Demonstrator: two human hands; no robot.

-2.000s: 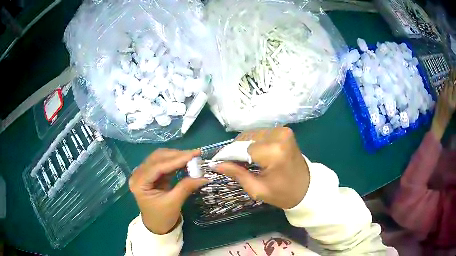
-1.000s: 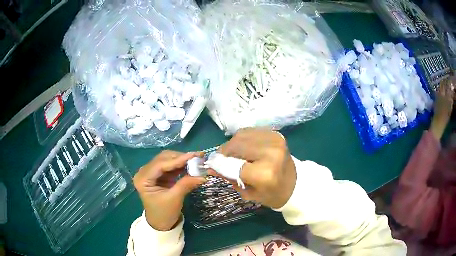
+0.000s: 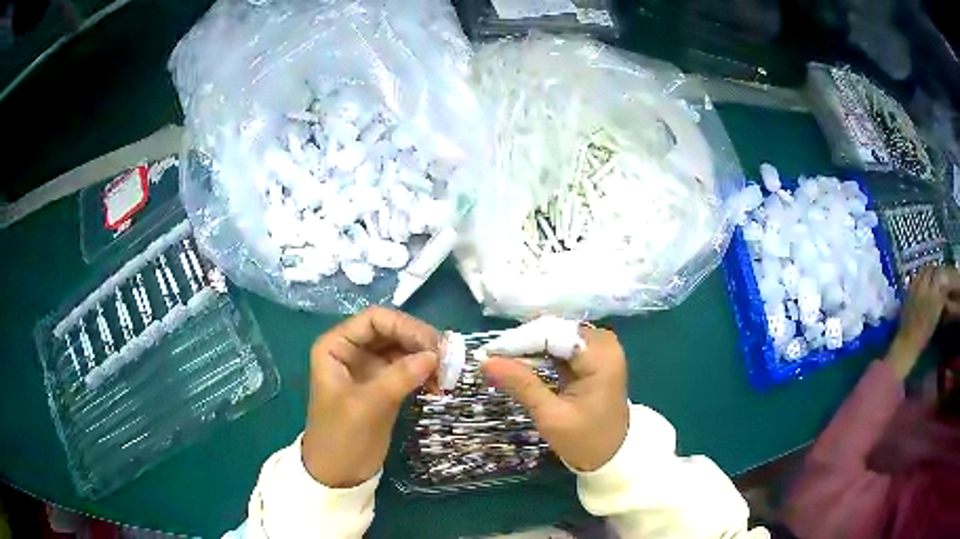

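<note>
My left hand (image 3: 368, 392) pinches a white end cap (image 3: 453, 360) between thumb and fingers. My right hand (image 3: 558, 400) is just right of the cap, thumb and index fingertip close together. A tapered white piece or finger covering (image 3: 535, 337) lies along the right index finger; I cannot tell which. Whether the right fingertips grip a thin part is too blurred to tell. Below both hands, a clear insert tray (image 3: 463, 487) holds a pile of slim metal inserts (image 3: 474, 437).
A blister tray (image 3: 158, 405) at left holds a row of assembled units (image 3: 135, 300). A red-edged label (image 3: 126, 198) lies behind it. Behind my hands stand a bag of white caps (image 3: 347, 200) and a bag of housings (image 3: 611, 200). At right are a blue parts bin (image 3: 750, 305) and another person's hand (image 3: 921, 316).
The view has shifted, so the bench items appear lower. My left hand has turned more upright with the cap. My right fingertips have drawn slightly away from the cap.
</note>
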